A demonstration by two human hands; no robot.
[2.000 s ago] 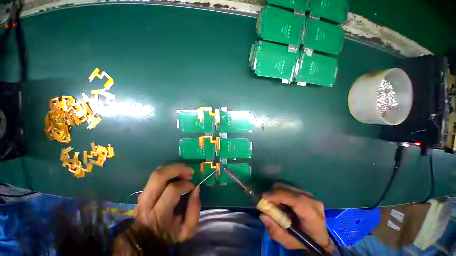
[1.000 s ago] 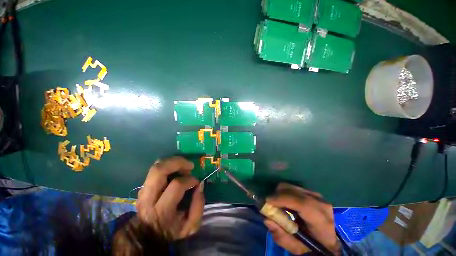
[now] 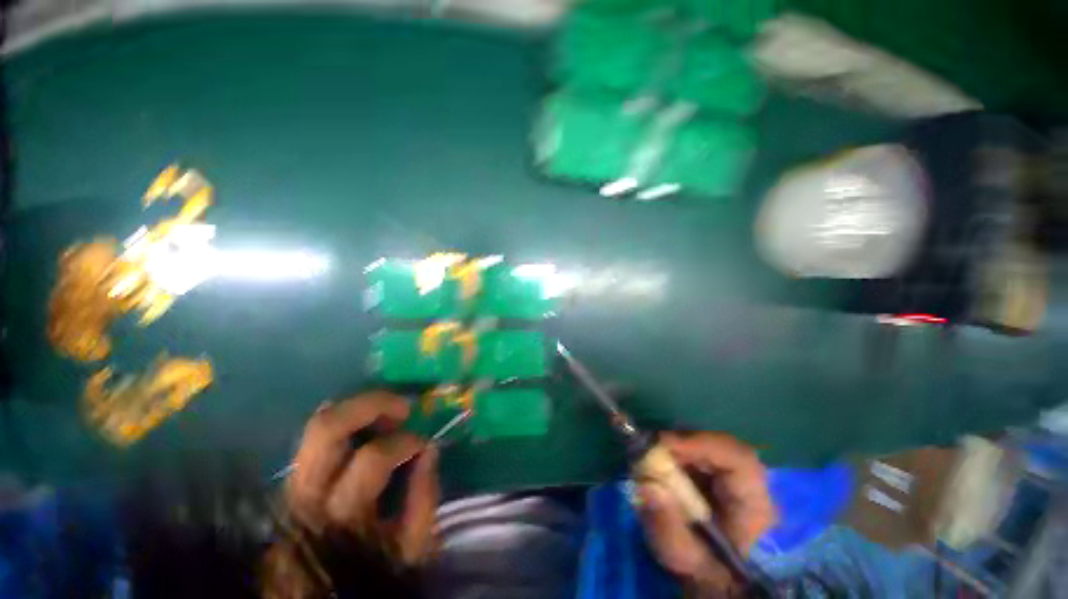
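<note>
The view is blurred. A green PCB panel (image 3: 512, 353) lies on the bench near its front edge, with orange flex circuits (image 3: 450, 342) on its centre strip. My left hand (image 3: 363, 474) holds thin solder wire (image 3: 450, 428), its end at the panel's lowest row. My right hand (image 3: 709, 503) holds the soldering iron (image 3: 670, 477) by its pale grip. The iron's tip is just right of the panel, beside the middle row, apart from the lowest flex circuit.
Loose flex circuits (image 3: 82, 301) lie in heaps at left. Stacked PCB panels (image 3: 644, 135) are at the far side. A whitish cup (image 3: 846, 214) stands at right by a black box (image 3: 954, 234) with a red light. A blue plastic item (image 3: 808, 509) and cardboard box (image 3: 896, 497) are below the bench edge.
The iron's tip has moved away from the lowest flex circuit, up and to the right. The solder wire's end stays near the lowest row. The whole view has shifted and blurred.
</note>
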